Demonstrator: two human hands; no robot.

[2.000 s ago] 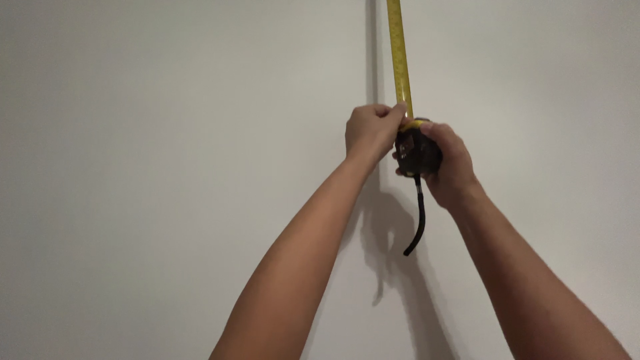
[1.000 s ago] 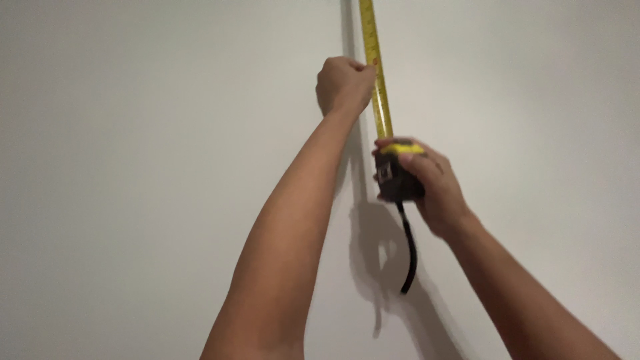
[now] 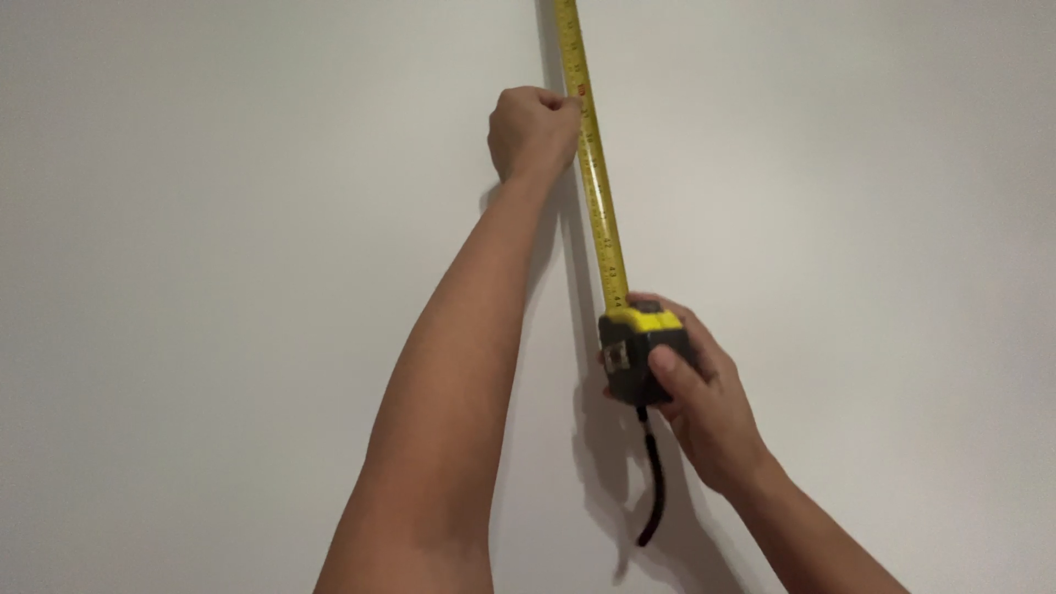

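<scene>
A yellow tape measure blade (image 3: 600,194) runs from the top edge of the view down to its black and yellow case (image 3: 639,355), leaning slightly to the right. My left hand (image 3: 535,132) pinches the left edge of the blade between thumb and fingertips, well above the case. Around the case is my right hand (image 3: 701,396), its thumb on the front face. A black wrist strap (image 3: 654,491) hangs from the bottom of the case. Where the blade's far end lies is out of view.
A plain pale wall (image 3: 247,247) fills the background. Shadows of the blade, the case and both arms fall on it, mostly just left of and below them.
My right hand and the case have moved down, away from my left hand, and more blade shows between them. Two seconds ago both hands were together at the case's mouth.
</scene>
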